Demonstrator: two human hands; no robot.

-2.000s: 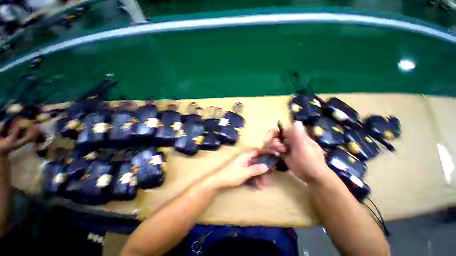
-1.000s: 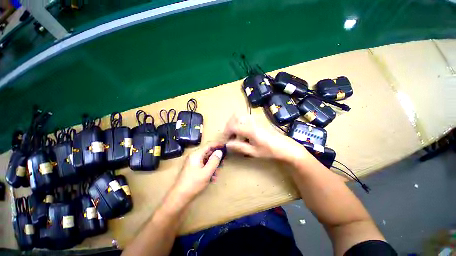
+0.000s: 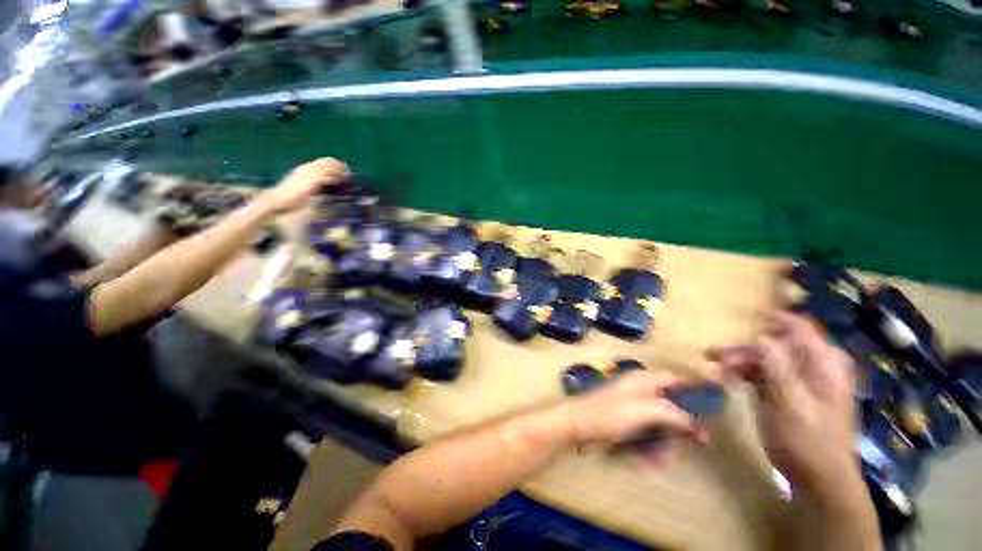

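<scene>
My left hand [image 3: 635, 414] holds a small black power bank [image 3: 698, 399] over the cardboard-covered bench. My right hand [image 3: 802, 377] is close on its right, strongly blurred; whether its fingers pinch the cable cannot be told. Another black unit [image 3: 587, 377] lies just behind my left hand, partly hidden by it. Rows of black units with pale labels [image 3: 524, 296] lie to the left, some with loops at the back. A group of black units [image 3: 824, 296] lies at the right, partly hidden behind my right hand.
A green conveyor [image 3: 646, 161] with a pale rail [image 3: 603, 79] runs behind the bench [image 3: 517, 387]. At the left, a person in dark clothing [image 3: 86, 355] reaches an arm [image 3: 215, 242] to the far end of the rows. A dark tote edge [image 3: 291, 382] borders the bench.
The view has swung left, bringing the other person into sight. A unit now lies on the cardboard behind my left hand. A dark unit shows more clearly in my left hand.
</scene>
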